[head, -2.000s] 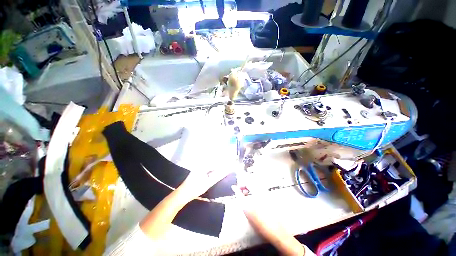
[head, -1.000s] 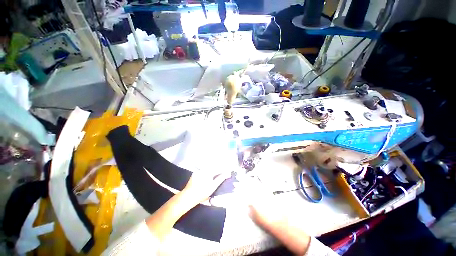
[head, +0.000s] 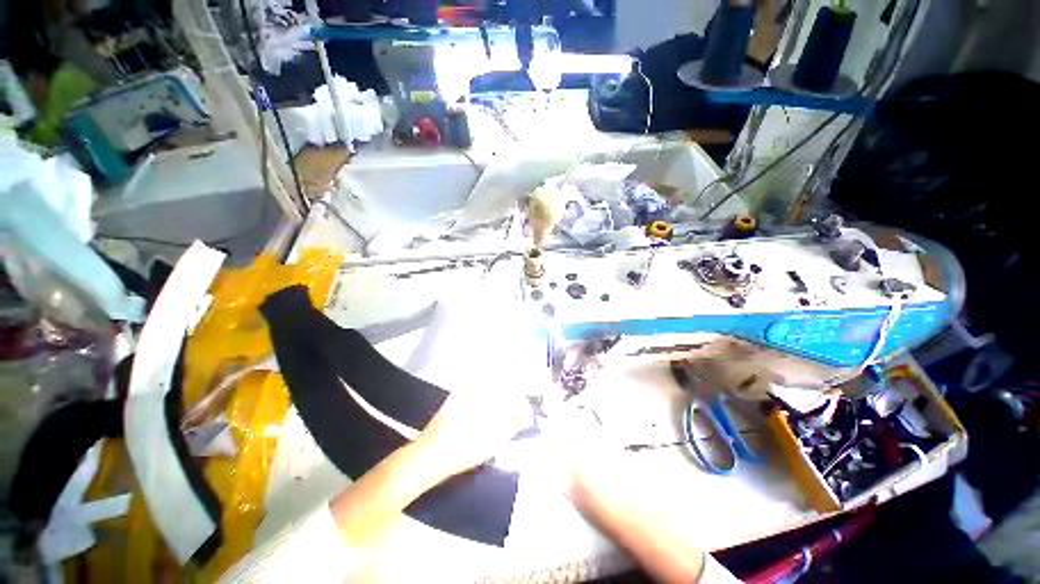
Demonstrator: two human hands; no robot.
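Note:
A black curved fabric piece (head: 314, 388) lies left of the needle area, its upper end near the yellow tape and its wide lower end on the white table. My left hand (head: 462, 439) lies over its middle, fingers towards the needle area (head: 570, 371); glare washes out the fingertips and any cloth under them. My right hand (head: 604, 508) is low on the table, right of the cloth, its fingertips lost in glare; no held thing shows. The sewing machine (head: 707, 285) has a white head with a blue side.
Blue-handled scissors (head: 713, 436) lie right of the needle. A yellow parts box (head: 804, 462) stands at the right end. White curved pieces (head: 154, 411) lie on yellow tape (head: 257, 428) at left. Thread cones (head: 823, 51) stand above the machine.
The view has shifted slightly, so the table and machine sit a little differently. My left hand has moved slightly towards the needle over the cloth. My right hand stays low on the table.

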